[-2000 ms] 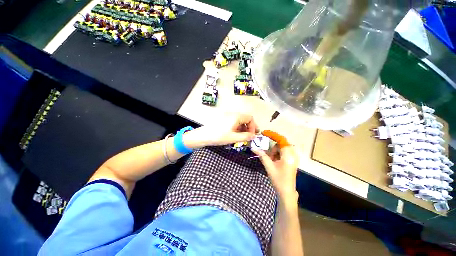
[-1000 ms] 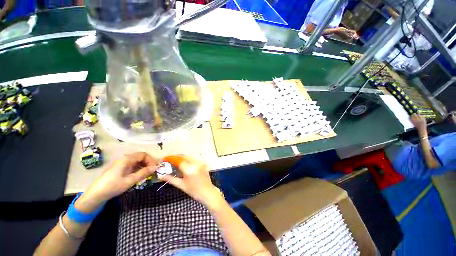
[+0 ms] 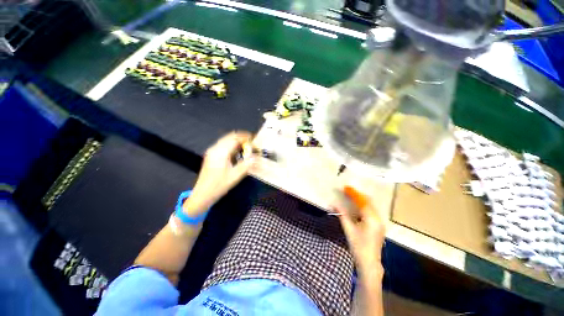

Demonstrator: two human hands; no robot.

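Observation:
My left hand (image 3: 227,162) is over the left part of the tan work board (image 3: 303,170), blurred, with its fingers at a small dark and pale piece (image 3: 266,154); I cannot tell whether it grips it. My right hand (image 3: 363,225) is at the board's front edge and holds the orange grip of a soldering iron (image 3: 355,197). A thin pale strand shows by its fingers. Several green circuit boards (image 3: 307,137) lie behind, at the back left of the work board.
The clear fume hood (image 3: 389,117) hangs above the work. White plug housings (image 3: 519,197) lie massed on brown cardboard (image 3: 433,213) at right. Rows of circuit boards (image 3: 185,65) lie on the black bench mat (image 3: 179,117). A black tray (image 3: 123,203) at left holds joined boards (image 3: 80,271).
My hands were together at a white piece; now they are apart. My left hand has moved left and away from my right hand. The view has swung back left.

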